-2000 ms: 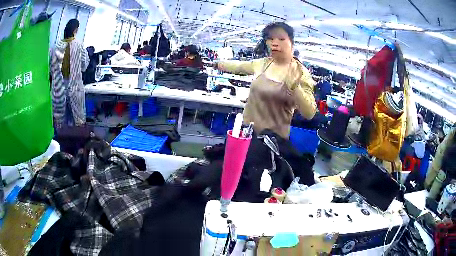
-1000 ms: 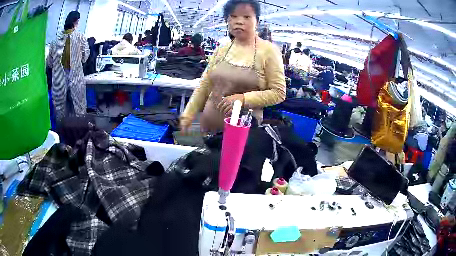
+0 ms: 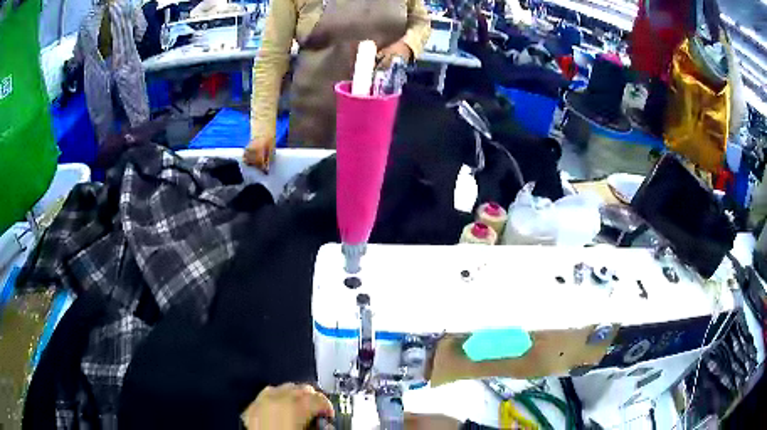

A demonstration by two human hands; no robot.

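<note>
The white sewing machine head point(image 3: 505, 281) with a blue stripe stands in front of me. My left hand point(image 3: 288, 408) is at the bottom edge, left of the needle area, on the black fabric point(image 3: 252, 336); its fingers are partly cut off, and its grip cannot be told. A sliver of my right hand point(image 3: 437, 422) shows at the bottom edge, right of the presser foot area, mostly hidden. Plaid fabric point(image 3: 172, 243) lies heaped at the left, beside the black fabric.
A pink holder point(image 3: 363, 159) with tools rises from the machine. Thread cones point(image 3: 479, 234), a black smartphone point(image 3: 685, 214) and plastic bags lie behind it. Cardboard point(image 3: 555, 353) bears a mint-green piece point(image 3: 496, 343). Green- and yellow-handled shears point(image 3: 538, 410) lie below. A person stands beyond the table.
The view has tilted down, so the machine sits higher in the picture. My hands have come into view at the bottom edge. The person opposite has moved left, a hand now at the table edge.
</note>
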